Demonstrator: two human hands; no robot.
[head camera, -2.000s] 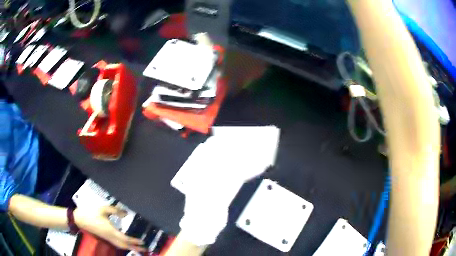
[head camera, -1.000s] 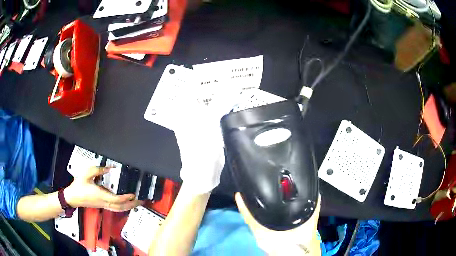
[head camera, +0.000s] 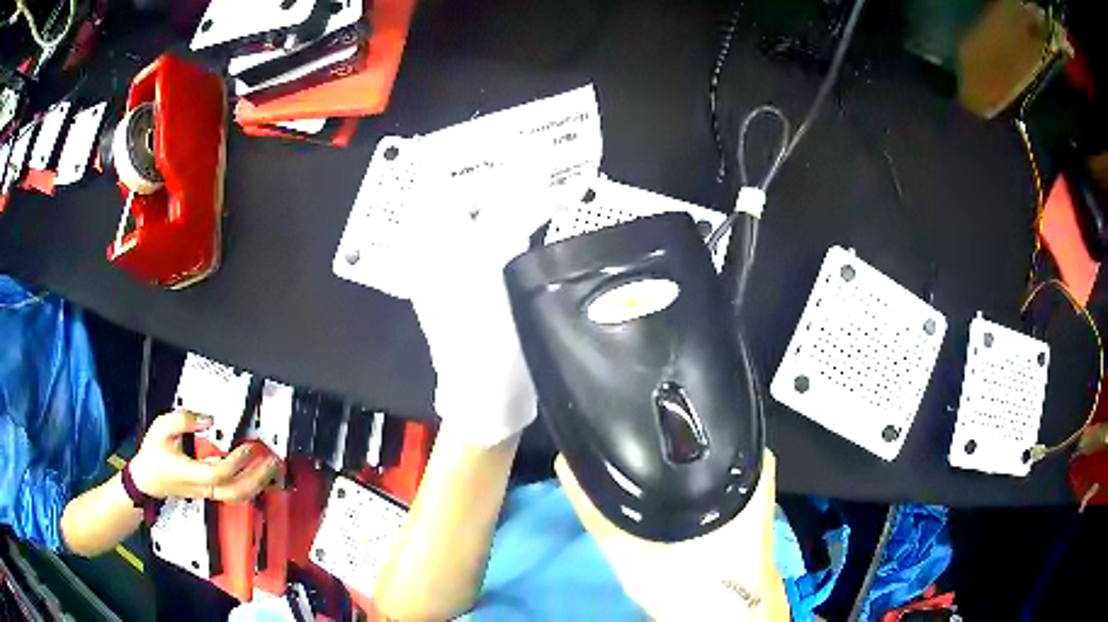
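Note:
My right hand (head camera: 680, 547) holds a large black barcode scanner (head camera: 638, 377) from below, its head towards the printed label. My left hand (head camera: 474, 316), in a glaring white glove, holds a white set-top box (head camera: 373, 219) with dark round feet and a white printed label (head camera: 535, 146) lying over it; the glove's fingers are washed out. Behind the scanner head another perforated white box (head camera: 620, 209) is partly hidden. Two more boxes lie to the right, one large (head camera: 860, 352) and one smaller or further off (head camera: 1000, 395) with thin orange-yellow wires at its corner.
A red tape dispenser (head camera: 176, 176) stands at the left. Behind it is a stack of boxes with red foam (head camera: 389, 73). The scanner's grey cable (head camera: 790, 146) loops across the table. Another person's hand (head camera: 201, 462) is over a bin of boxes (head camera: 359, 535) at lower left.
Since two seconds ago, my right hand has taken up the scanner. In the last second, scanner, box and label have shifted slightly left and up in view. The other person's hand has lifted its fingers.

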